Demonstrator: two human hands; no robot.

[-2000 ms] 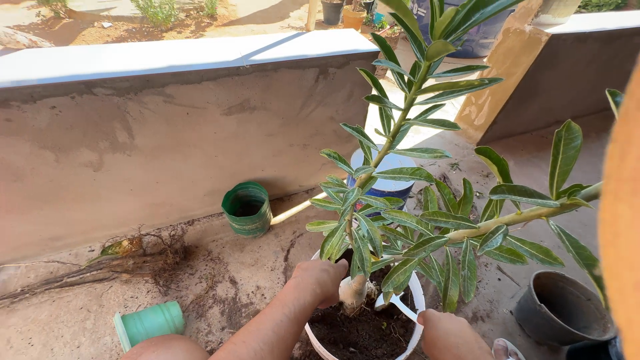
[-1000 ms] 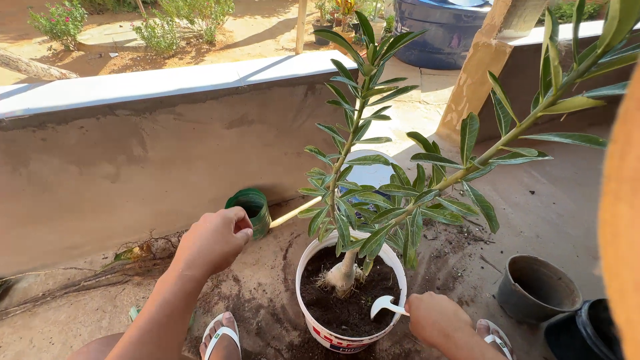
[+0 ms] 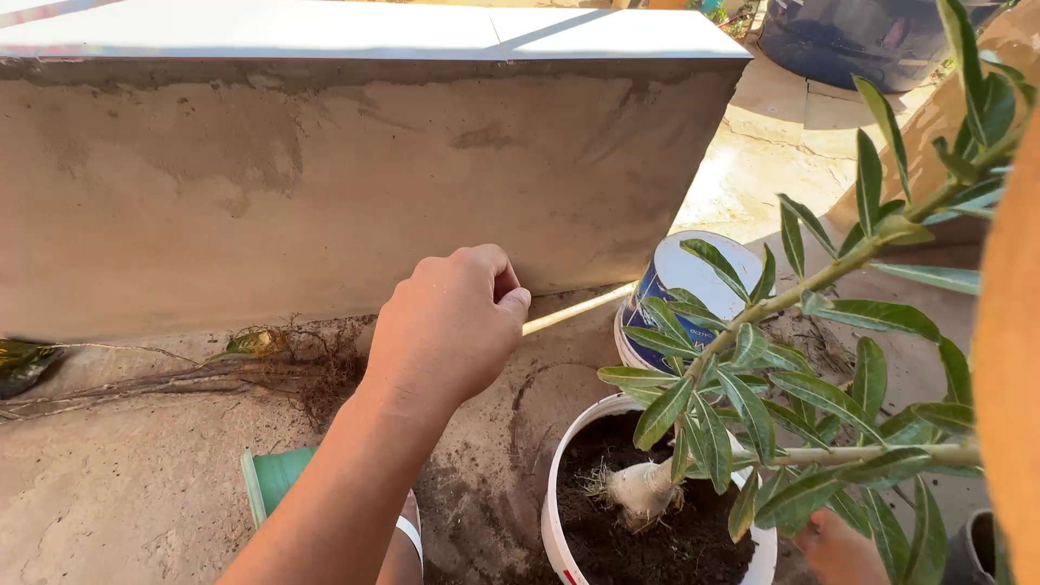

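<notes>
My left hand is over the floor by the low wall, its fingers curled and its thumb against them; whether it holds anything is hidden. The white bucket holds dark soil and a branching desert rose plant. The plant's swollen pale base leans in the soil, with fine roots showing. My right hand is at the bucket's right side, partly behind leaves, and its fingertips and any tool are hidden.
A white-topped blue bucket stands behind the plant, near a pale pole. A green pot lies by my foot. Uprooted stems lie along the wall. A dark pot is at lower right.
My left hand has gone from the plant's base to the left, toward the wall. The white scoop seen in my right hand is now hidden from view. The view has shifted.
</notes>
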